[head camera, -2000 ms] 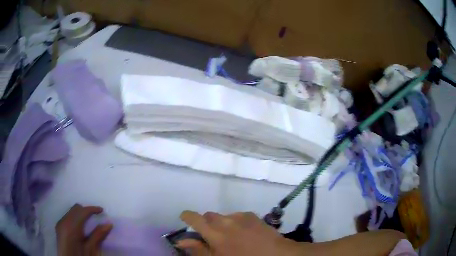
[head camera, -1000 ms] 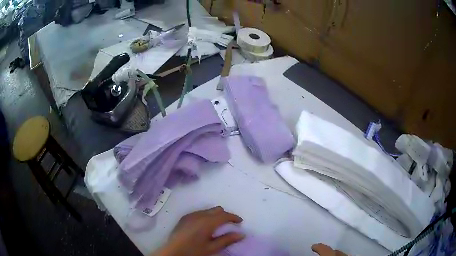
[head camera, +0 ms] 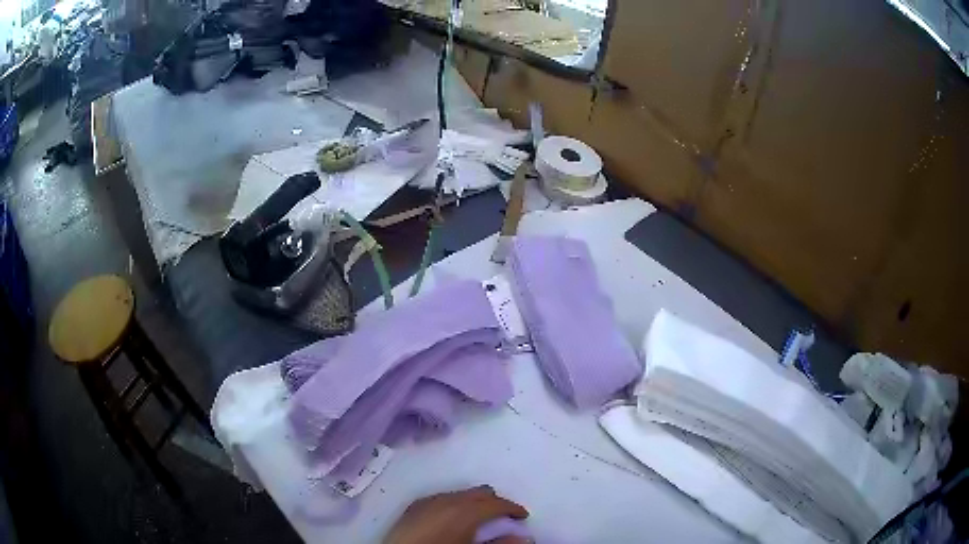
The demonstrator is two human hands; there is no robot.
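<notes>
My left hand (head camera: 459,519) is at the bottom edge, partly cut off, with its fingers on a lilac piece (head camera: 504,528) that shows only as a small patch. My right hand is out of the picture. A rumpled lilac pile (head camera: 398,372) lies to the left behind my hand, with a white printed slip (head camera: 364,471) at its front. A lilac folded bundle (head camera: 575,319) lies behind, beside a white slip (head camera: 505,310). A thick stack of curved white strips (head camera: 760,425) lies to the right.
A dark iron (head camera: 282,255) stands on the neighbouring surface at left. A round-topped stool (head camera: 94,319) is on the floor at far left. White tape rolls (head camera: 570,168) sit at the back by a brown board (head camera: 765,138). White rolled bundles (head camera: 898,398) and a dark hose are at right.
The view has swung left and up, so the things sit lower. The right hand, first over a dark tool by the hose, then only fingertips, has left view. The left hand remains on the lilac piece.
</notes>
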